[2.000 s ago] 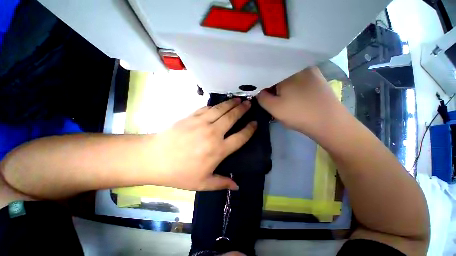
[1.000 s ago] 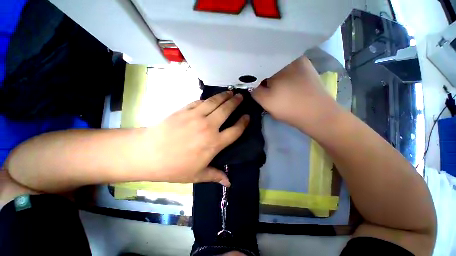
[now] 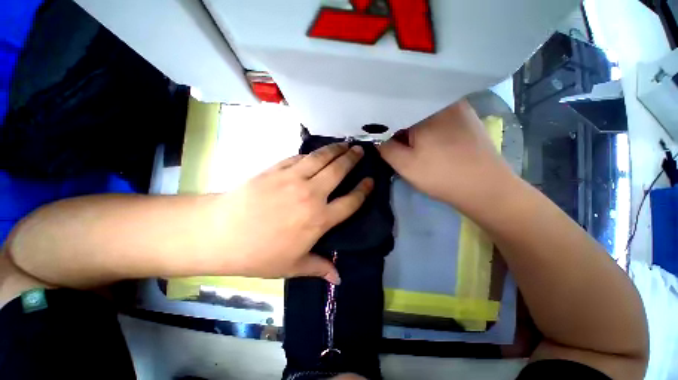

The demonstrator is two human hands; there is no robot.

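A long black zipper gusset panel runs from the bottom edge up under the white sewing machine head. Its silvery zip line and a small ring show in the lower part. A smaller black piece lies on its upper part. My left hand lies flat on the black fabric, fingers spread and fingertips close to the machine head. My right hand is at the fabric's upper right edge, under the head; its fingers are partly hidden, so its grip cannot be told. The needle area is hidden.
The pale feed plate has yellow tape along its edges. A dark heap of work pieces lies at the left over blue crates. A small blue box and a grey-white box are at the far right.
The view has shifted slightly, so the machine head sits differently in the picture. Compared with the oldest frame, the left hand and fabric appear slightly further left. Both hands keep nearly the same pose.
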